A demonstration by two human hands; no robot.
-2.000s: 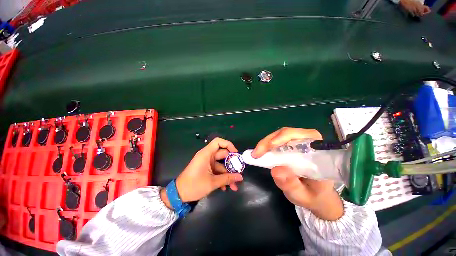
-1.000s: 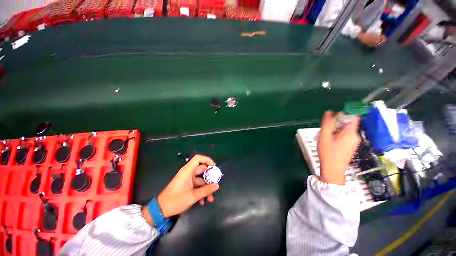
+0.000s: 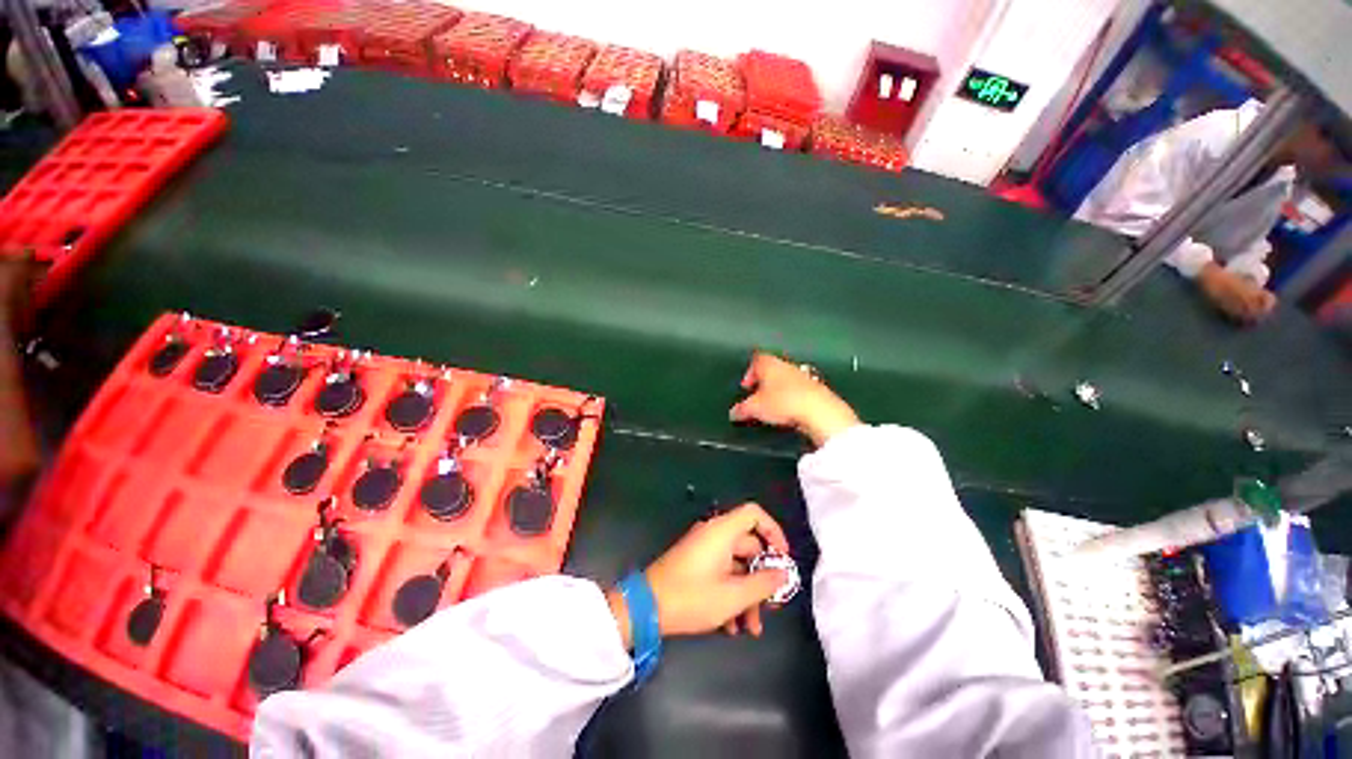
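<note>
My left hand (image 3: 715, 575) holds a small round silvery-white board (image 3: 776, 575) at its fingertips, above the dark bench edge. A blue band is on the left wrist. My right hand (image 3: 783, 398) reaches out over the green belt, fingers pointing left. Its fingertips touch or hover over the belt, and whether they grip anything cannot be told. A small pale piece shows partly behind it. The glue syringe (image 3: 1171, 529), with a green cap, lies across the white perforated tray (image 3: 1094, 593) at the right.
A red tray (image 3: 237, 543) with black discs in some pockets is at the left. Another red tray (image 3: 111, 175) lies behind it. Stacked red trays (image 3: 556, 64) line the far edge. Small parts (image 3: 1087, 395) lie on the belt. A co-worker's hand (image 3: 1237, 292) is at the upper right.
My right hand has let go of the syringe and moved left onto the belt. The left hand still holds the round board. The view has swung, showing more of the far edge.
</note>
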